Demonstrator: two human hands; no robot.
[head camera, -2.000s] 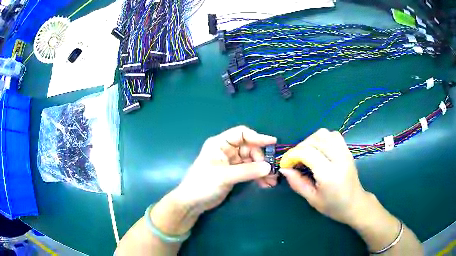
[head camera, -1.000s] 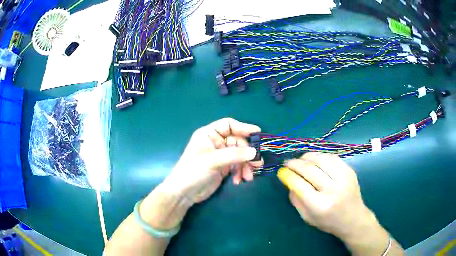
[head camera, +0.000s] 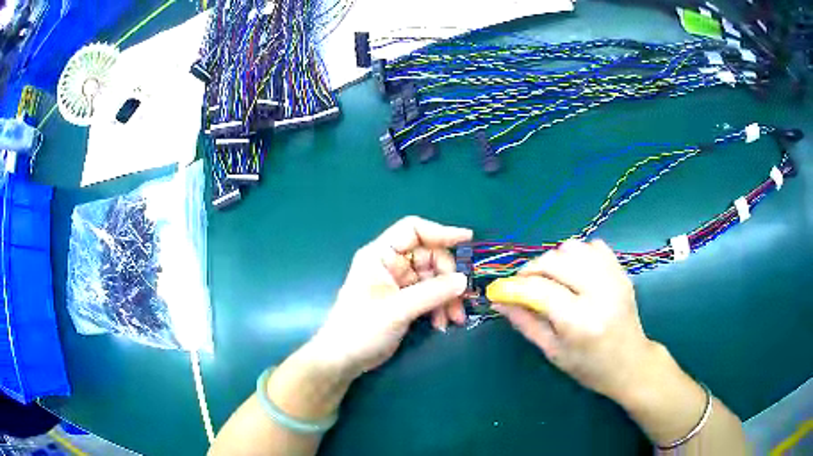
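My left hand (head camera: 392, 289) pinches a black connector housing (head camera: 464, 260) between thumb and fingers. Several thin red, white, blue and dark wires run right from the housing. My right hand (head camera: 575, 307), with a yellow-orange finger cot (head camera: 521, 292), is closed at the housing's lower right side; its fingertips seem to pinch a wire, but the wire end is hidden. The labelled harness branch (head camera: 713, 229) passes behind my right hand and bends up at the right. The twisted-pair branch (head camera: 624, 184) with blue, yellow and black-and-white wires curves above it.
Blue-yellow harnesses (head camera: 535, 89) lie above my hands, and a purple-yellow harness pile (head camera: 267, 71) at upper left. A clear bag of small black parts (head camera: 134, 263) lies left, beside a blue bin (head camera: 31, 285). A white slotted disc (head camera: 87, 83), white sheet (head camera: 147, 134) and green tag (head camera: 700, 22) also show.
My right hand has moved from below the wires, away from the housing, up and left to the housing. My left hand still holds the housing.
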